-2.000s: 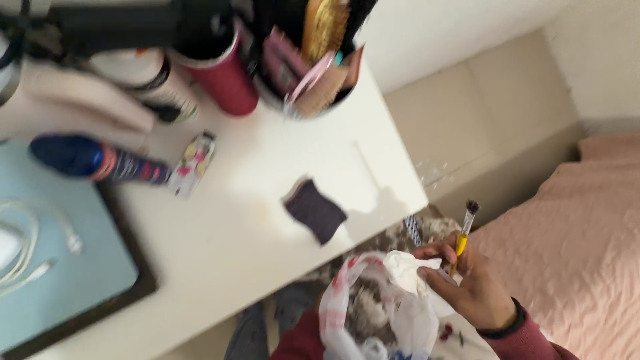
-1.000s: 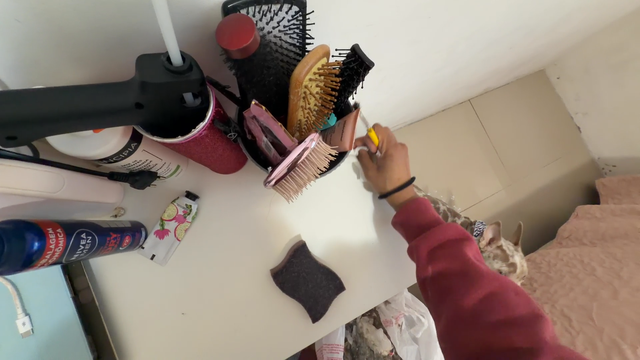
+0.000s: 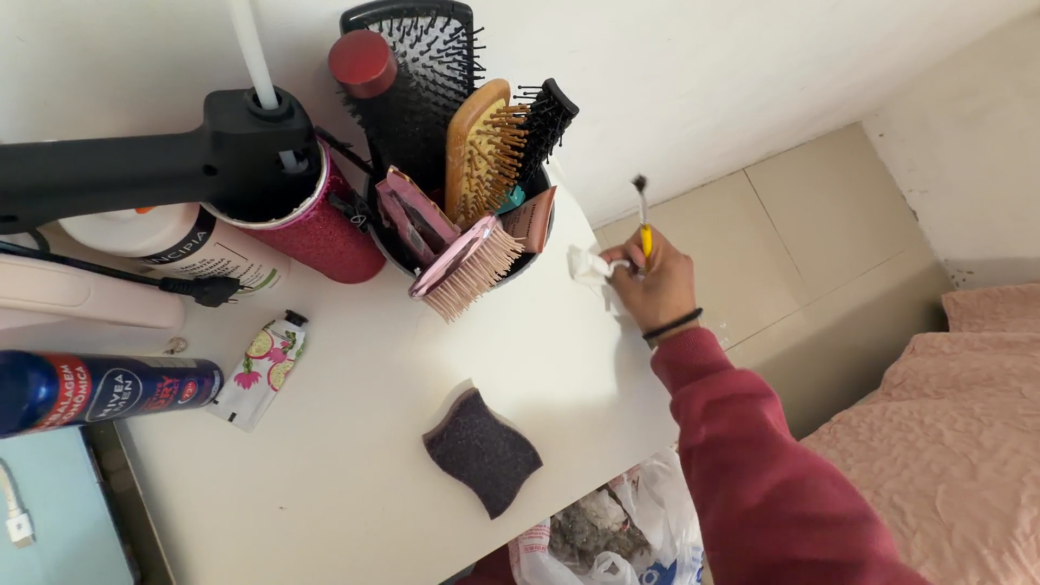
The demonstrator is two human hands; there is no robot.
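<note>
My right hand is over the right edge of the white tabletop, its fingers closed on a small brush with a yellow handle and dark bristles pointing up. The same fingers pinch a crumpled white tissue or cloth at the tabletop's edge. A dark scouring sponge lies on the table, nearer the front edge. My left hand is out of sight. Below that edge is a plastic bag holding grey fluffy debris.
A black container of hairbrushes stands by the wall, beside a glittery pink cup. Leftward lie a small tube, a blue spray can and a light blue laptop or case. Pink bedding is at right.
My right hand has gone from above the bag to beside the hairbrush container, then a little back along the table's right edge. The brush has stayed in it. The view has shifted toward the wall.
</note>
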